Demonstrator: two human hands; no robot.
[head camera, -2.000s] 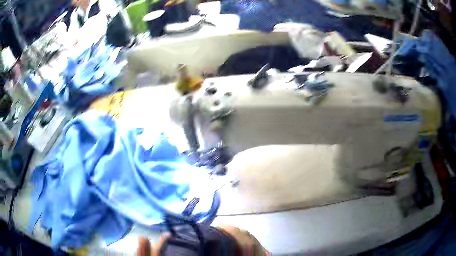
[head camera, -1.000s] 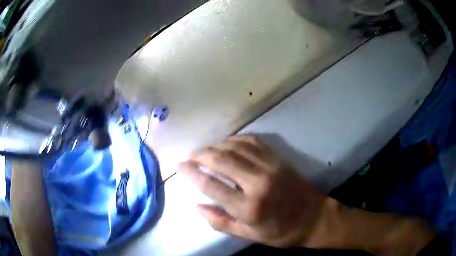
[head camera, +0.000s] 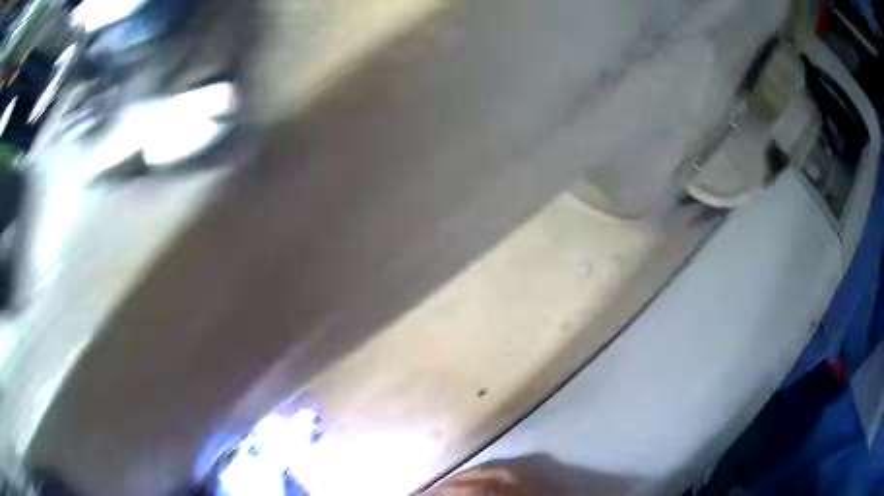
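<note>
The cream sewing machine head (head camera: 320, 223) fills the upper left and middle of the view, blurred. A small patch of light blue cloth (head camera: 242, 480) shows at the bottom edge in bright glare, near the needle area. Only a strip of my right hand (head camera: 494, 477) shows at the bottom edge, on the table beside the machine bed; its fingers are mostly cut off, so its grip cannot be told. My left hand is out of the picture.
The white table (head camera: 620, 378) runs diagonally to the right of the cream machine bed (head camera: 465, 329). Dark blue cloth (head camera: 775, 436) lies beyond the table's edge at the lower right. Blurred things stand behind the machine at the upper left.
The view has swung, so the machine head fills more of it. The blue cloth and my right hand now sit at the bottom edge, mostly cut off. My left forearm has left the picture.
</note>
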